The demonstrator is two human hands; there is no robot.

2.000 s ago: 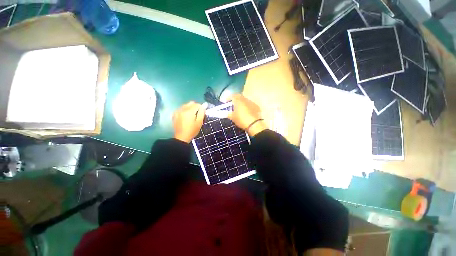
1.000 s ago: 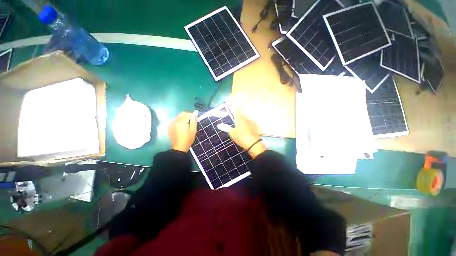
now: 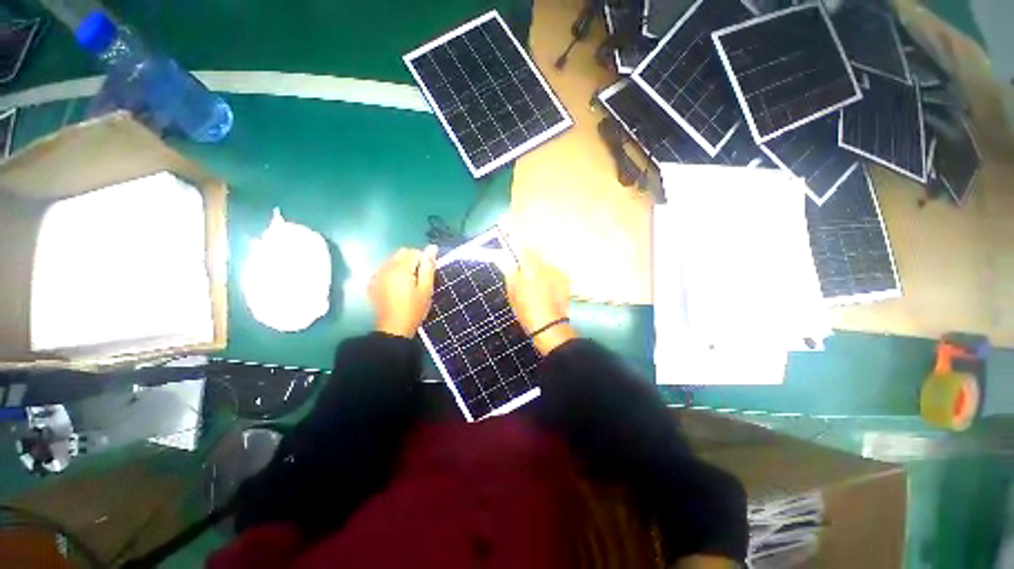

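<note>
A solar panel (image 3: 480, 330) with a pale grid and white edge lies tilted in front of me, its near end close to my body. My left hand (image 3: 403, 291) grips its upper left edge. My right hand (image 3: 538, 293) is at its upper right edge, fingers curled against it; the fingertips are partly lost in glare. A thin black cord (image 3: 447, 232) lies coiled just beyond the panel's far edge. A crumpled white rag (image 3: 288, 273) lies on the green bench left of my left hand.
An open carton (image 3: 218, 267) with a white stack (image 3: 122, 267) is at left, a blue-capped bottle (image 3: 167, 95) behind it. Another panel (image 3: 487, 93) lies beyond my hands. White sheets (image 3: 728, 278), a panel pile (image 3: 786, 72) on cardboard (image 3: 584, 211) and a tape roll (image 3: 950, 398) are at right.
Since the earliest frame the view has shifted, showing more of the bottle. My right hand has moved off the panel's face, where it was one second ago, to its right edge.
</note>
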